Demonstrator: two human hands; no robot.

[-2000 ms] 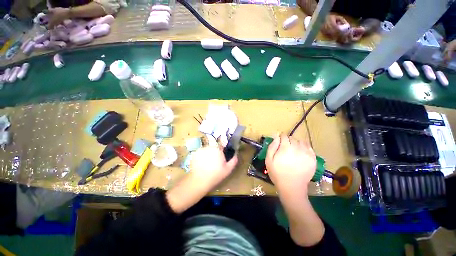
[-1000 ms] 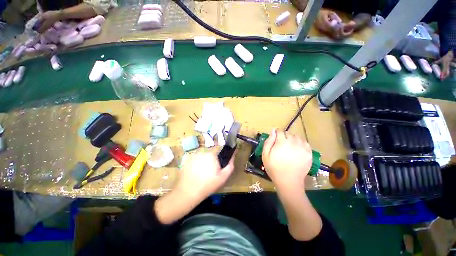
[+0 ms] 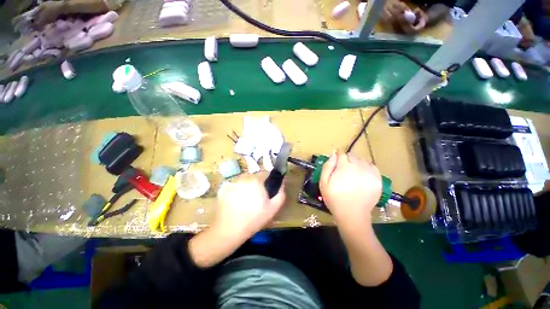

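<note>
My left hand grips a black plastic housing and holds it at the grey buffing wheel, on the left end of the polisher's shaft. They seem to touch. My right hand lies over the green bench polisher and holds it. The brown polishing wheel is on its right end. White work gloves lie behind the grey wheel. Another black housing lies at the left on a pale blue-grey pad.
A clear bottle leans out over the green belt. A small dish, red-handled tool, yellow-handled tool and cutters lie left. Filled black trays and a slanted grey post stand right. Other people's hands show beyond.
The housing in my left hand has turned more upright at the grey wheel. My right hand stays on the polisher. The pale housings on the belt have shifted slightly in view.
</note>
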